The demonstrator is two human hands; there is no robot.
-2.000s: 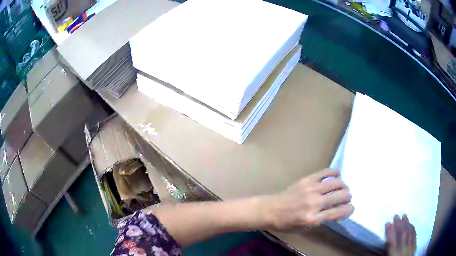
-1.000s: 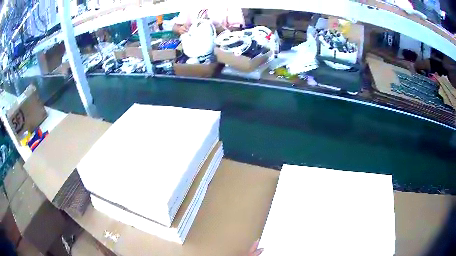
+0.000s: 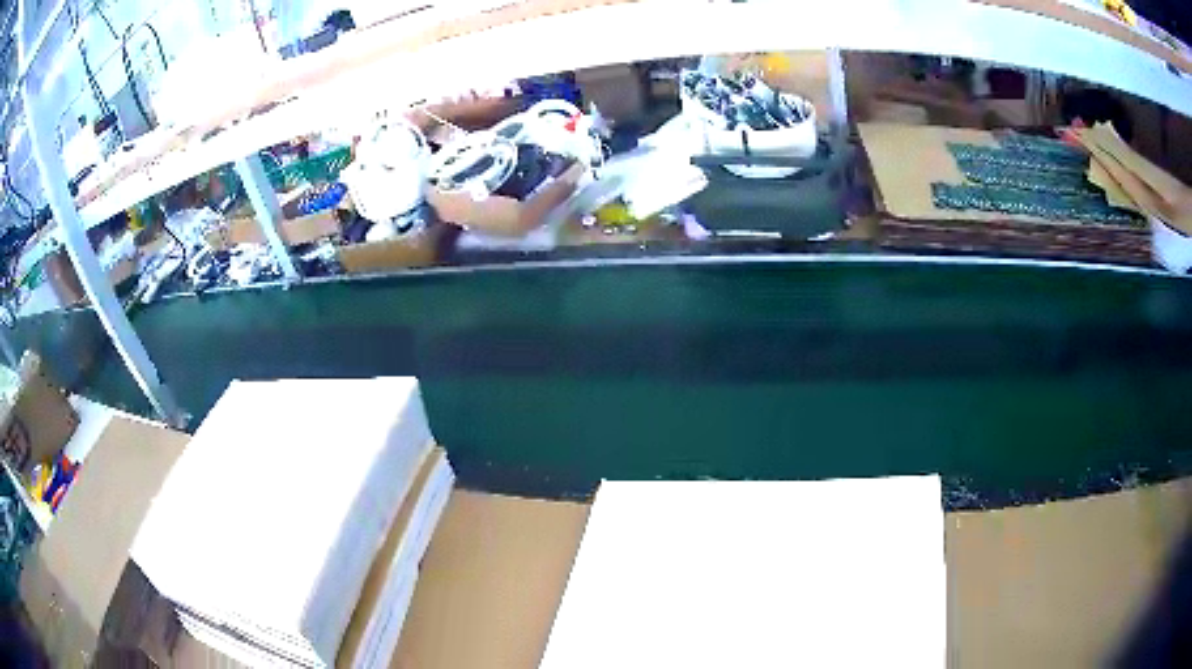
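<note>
A stack of white wrapping paper [image 3: 752,575] lies flat on the bench in front of me, its near edge cut off by the bottom of the picture. A thicker spare paper stack [image 3: 288,503] stands to its left, with a brown layer between its white layers. Both lie on the brown cardboard bench cover [image 3: 503,562]. Neither my left hand nor my right hand is in the picture.
The dark green conveyor belt [image 3: 680,366] runs across beyond the bench. Behind it are cluttered shelving, a white tub [image 3: 752,124] of small parts and flat cardboard [image 3: 902,177] with dark green pieces. A white post [image 3: 98,281] rises at left.
My view has lifted and turned right, so both paper stacks sit lower and further left. My hands, on the near paper stack earlier, have left the picture. The person across the belt is out of view.
</note>
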